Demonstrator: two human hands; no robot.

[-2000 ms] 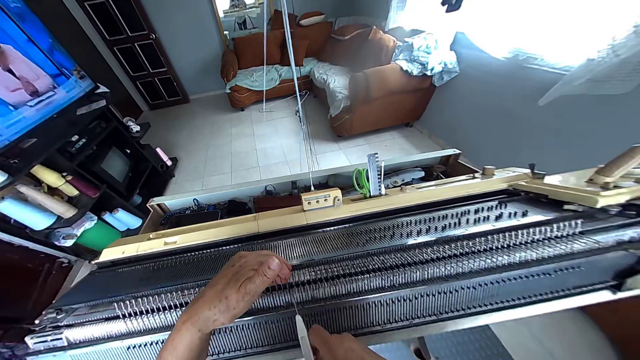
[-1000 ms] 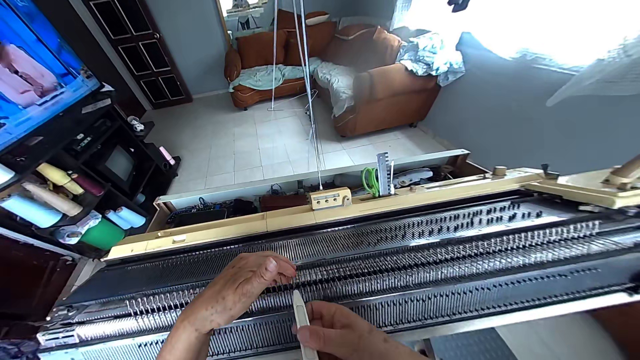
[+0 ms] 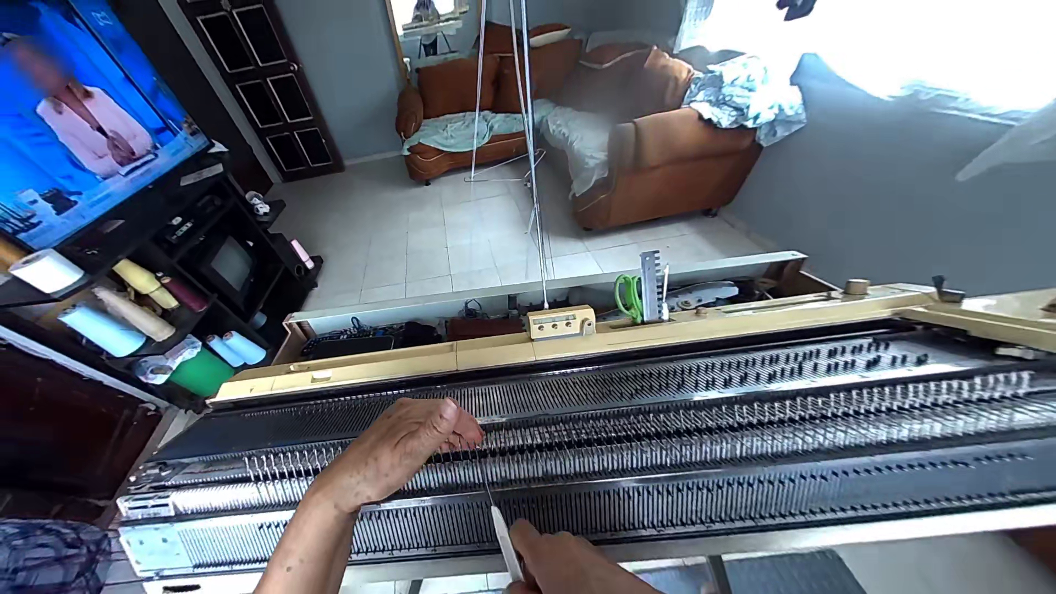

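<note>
A knitting machine with two needle beds (image 3: 701, 495) spans the view. Over its rows of metal needles (image 3: 709, 417), left of centre, lies my left hand (image 3: 404, 450), fingers bent and fingertips near the gap between the beds; whether they pinch something is too small to tell. At the near bed's front edge, my right hand (image 3: 569, 561) grips the white handle (image 3: 505, 540) of a thin metal-tipped tool, whose shaft (image 3: 487, 474) points up to my left fingertips. Behind the beds stands a row counter (image 3: 561, 322).
A long tray (image 3: 495, 293) behind the machine holds green-handled scissors (image 3: 629, 297) and a toothed comb (image 3: 652, 285). White cords (image 3: 528, 124) hang down to the counter. Yarn cones (image 3: 103, 328) fill a dark shelf at left, under a television (image 3: 91, 107). Sofas (image 3: 668, 165) stand beyond.
My right hand with the white-handled tool has moved down toward the near edge since one second ago. My left hand has stayed over the needles.
</note>
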